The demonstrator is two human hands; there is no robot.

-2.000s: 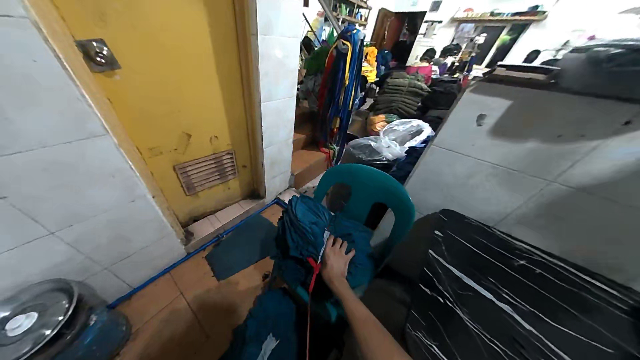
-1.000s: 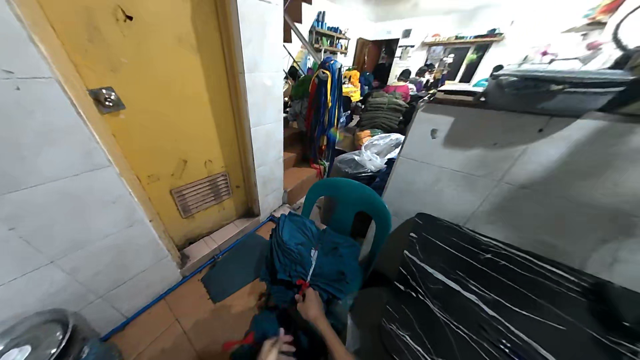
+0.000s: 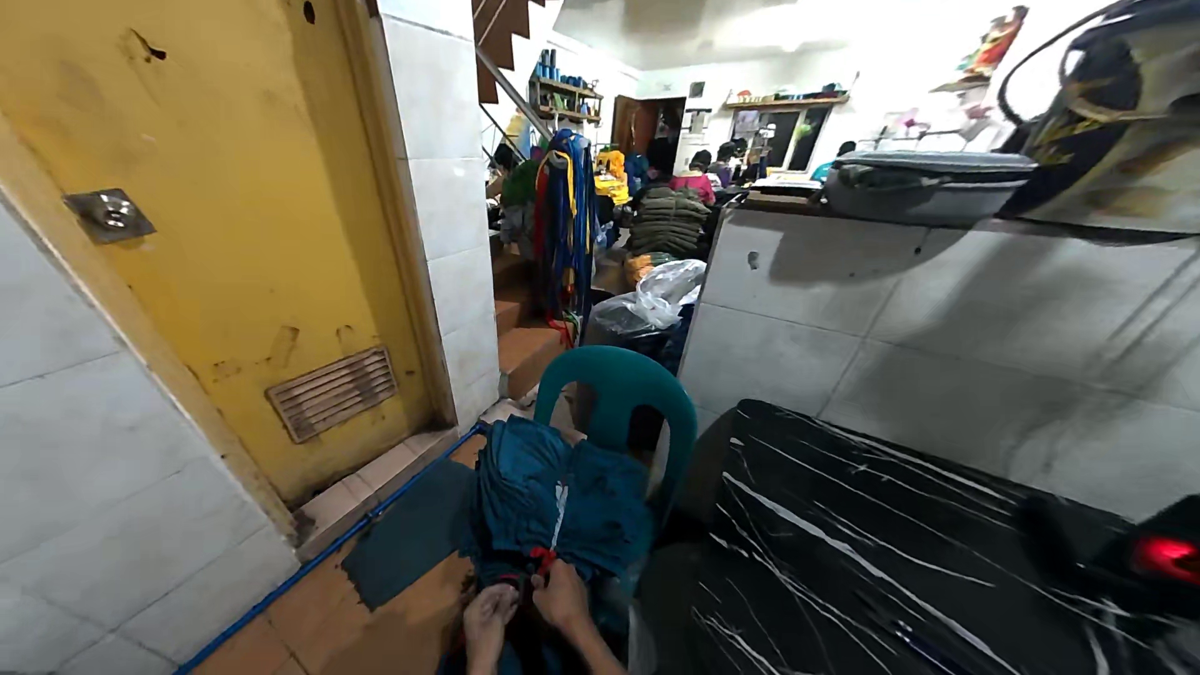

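Observation:
A bundle of teal fabric (image 3: 562, 497) lies on the seat of a green plastic chair (image 3: 614, 380), with a whitish strip running down its middle. My right hand (image 3: 562, 595) has its fingers closed on a red strip (image 3: 542, 560) at the near edge of the bundle. Just left of it, my left hand (image 3: 491, 609) is curled over dark material; its exact hold is too small to tell. More teal cloth hangs below, partly hidden by the hands and forearms.
A table with a black, white-veined top (image 3: 844, 544) stands at the right. Behind it rises a tiled half wall (image 3: 797, 319). A yellow door (image 3: 244, 234) is at the left. Colored straps (image 3: 567, 225) hang by the steps; people sit far back.
Two seconds ago only my right hand showed, spread on the fabric. Now it is closed lower down at the red strip, and my left hand has come in beside it.

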